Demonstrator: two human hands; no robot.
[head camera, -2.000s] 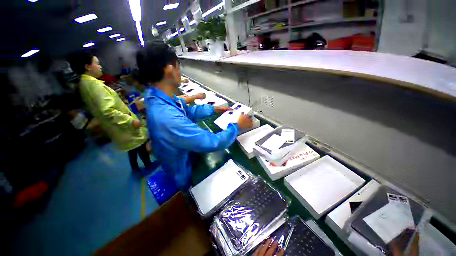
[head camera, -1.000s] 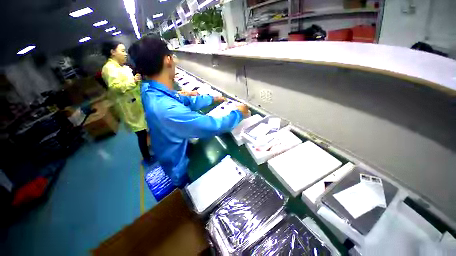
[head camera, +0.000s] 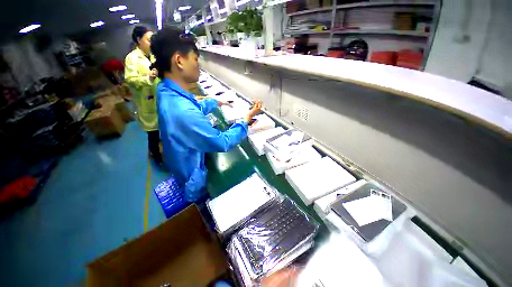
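Note:
My left hand (head camera: 280, 277) is blurred and cut off by the bottom edge. It grips the left edge of a bright white slab (head camera: 339, 268), also blurred, with small dark marks near the bottom. My right hand is not in view. Bagged black keyboards (head camera: 275, 230) lie stacked in shiny clear film just beyond my left hand. A bagged slab with its pale side up (head camera: 241, 203) lies behind them. At the right, a grey slab (head camera: 368, 212) with white papers on it lies on box parts, beside limp white sheets (head camera: 421, 255).
An open brown carton (head camera: 163, 255) stands at lower left. White boxes (head camera: 320, 178) run in a row along the green belt (head camera: 233, 162) beside the grey panel (head camera: 393, 162). A person in a blue smock (head camera: 191, 132) works at the line; another in yellow (head camera: 141, 84) stands behind.
The black keyboard at the bottom centre is gone from its place, and the white slab shows there. My right hand has left the picture. The view has shifted, showing more of the carton.

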